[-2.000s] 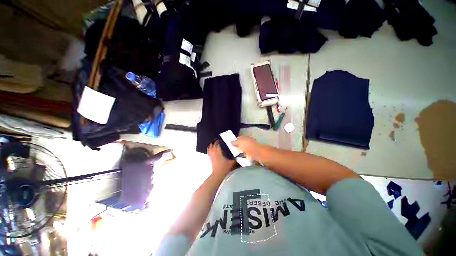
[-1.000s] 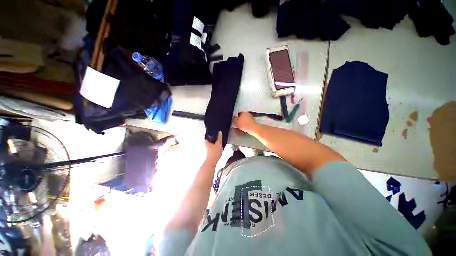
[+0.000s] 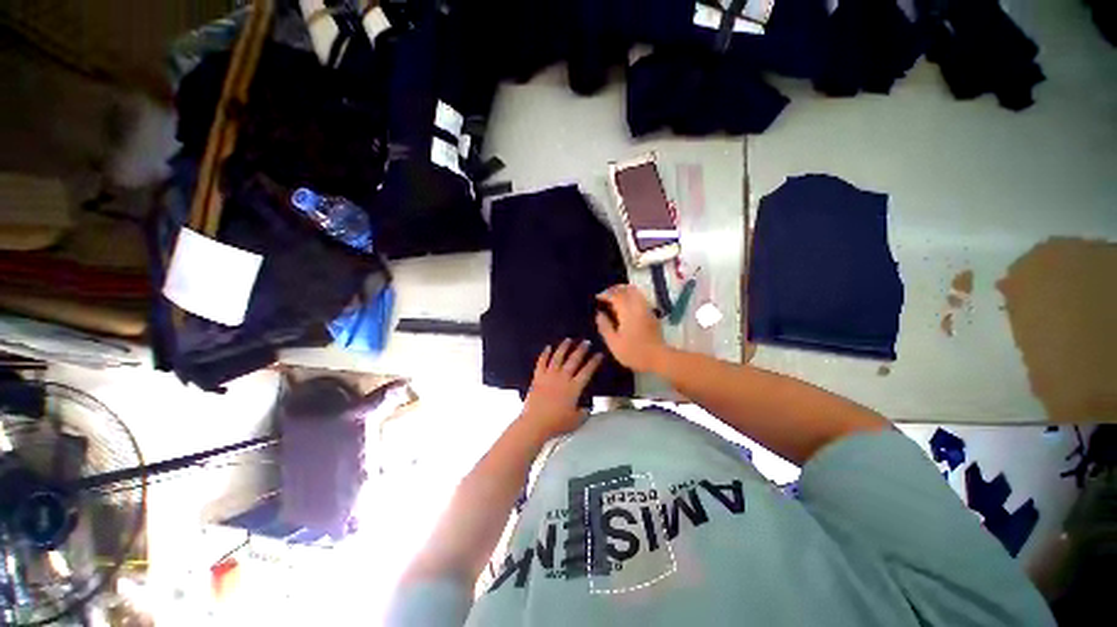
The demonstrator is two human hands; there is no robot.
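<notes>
A dark navy fabric stack (image 3: 539, 270) lies spread flat on the pale table in front of me. My left hand (image 3: 564, 376) rests flat on its lower part, fingers apart, holding nothing. My right hand (image 3: 632, 328) is at its right edge, fingers bent over the cloth; whether it pinches the fabric is not clear. A dark tie strip (image 3: 439, 327) sticks out from the left side of the stack; the part under the stack is hidden.
A smartphone (image 3: 644, 211), a green tool (image 3: 684, 301) and a white piece (image 3: 708, 315) lie right of the stack. Another navy stack (image 3: 824, 270) lies farther right. Dark bundles line the far edge. A bottle (image 3: 331, 218) is on the dark heap at left.
The stack was narrow and folded; now it is wider and flat. My left hand has moved from its lower end onto its top. My right hand has moved from the strip to the stack's right edge.
</notes>
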